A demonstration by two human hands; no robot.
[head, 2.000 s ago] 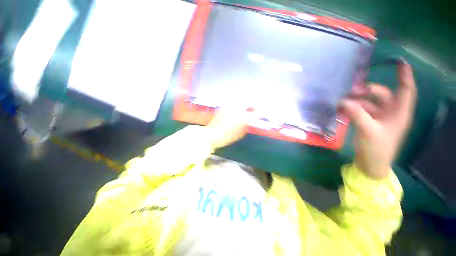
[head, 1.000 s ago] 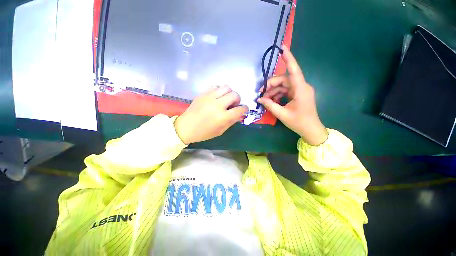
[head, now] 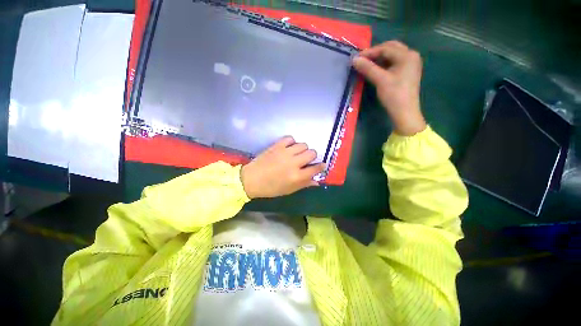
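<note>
A shiny grey panel (head: 191, 89) with dark edges and a small ring mark lies in a red fixture (head: 185, 153). A thin black strip (head: 341, 118) runs along the panel's right edge. My left hand (head: 283, 169) rests at the near right corner, fingers bent, fingertips on the panel edge; what is under them is hidden. My right hand (head: 392, 73) is at the far right corner, thumb and index finger pinched at the far end of the strip.
Large white sheets (head: 44, 89) with a dark end band lie left of the fixture, overlapping. Black sheets (head: 513, 149) lie at the right on crinkled clear plastic. The green bench mat (head: 439, 83) lies under everything. A dark floor with a yellow line shows beyond the near edge.
My right hand has moved away from me to the far right corner. The looped strip now lies straight along the right edge. My left hand stays near the near right corner.
</note>
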